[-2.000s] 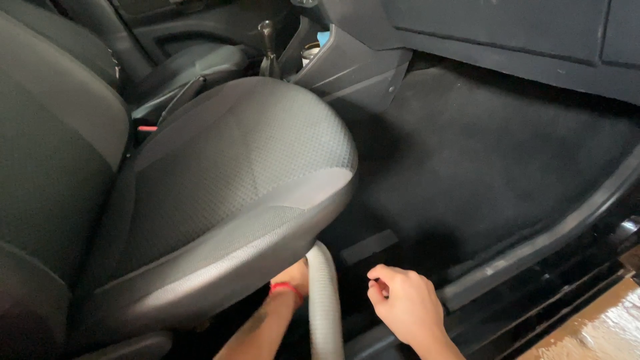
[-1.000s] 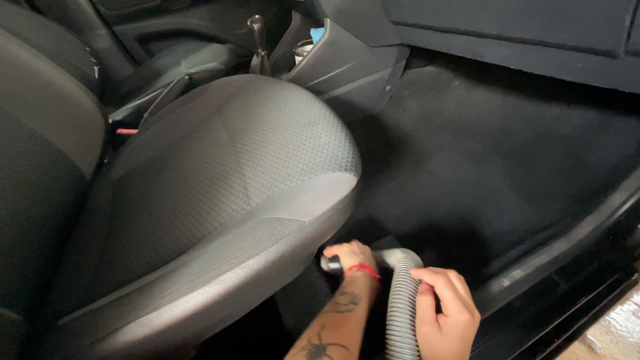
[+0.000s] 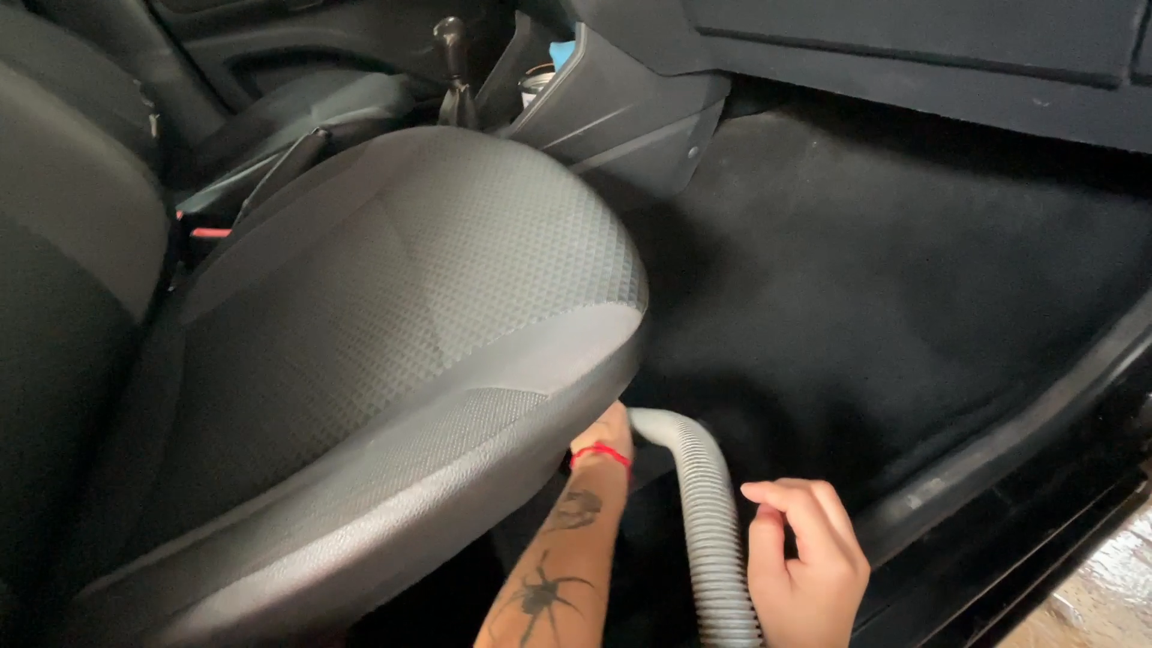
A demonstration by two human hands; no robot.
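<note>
My left hand (image 3: 612, 423), with a red band at the wrist, reaches under the front edge of the grey fabric car seat (image 3: 432, 261). The seat hides most of its fingers, which are around the end of a grey corrugated vacuum hose (image 3: 706, 504). From there the hose bends and runs down out of the bottom of the view. Just right of the hose is my right hand (image 3: 805, 558), its fingers loosely curled, thumb and forefinger apart, with nothing between them.
Dark carpet (image 3: 864, 243) covers the footwell beyond the seat, bounded by the door sill (image 3: 927, 495) at right. The centre console (image 3: 630, 108) and gear lever (image 3: 453, 63) stand at the back, with the glovebox panel (image 3: 909, 36) overhead. A handbrake (image 3: 283, 175) lies past the seat.
A second ago my left hand showed in front of the seat on the hose's end; it has moved in under the seat edge. My right hand has come off the hose.
</note>
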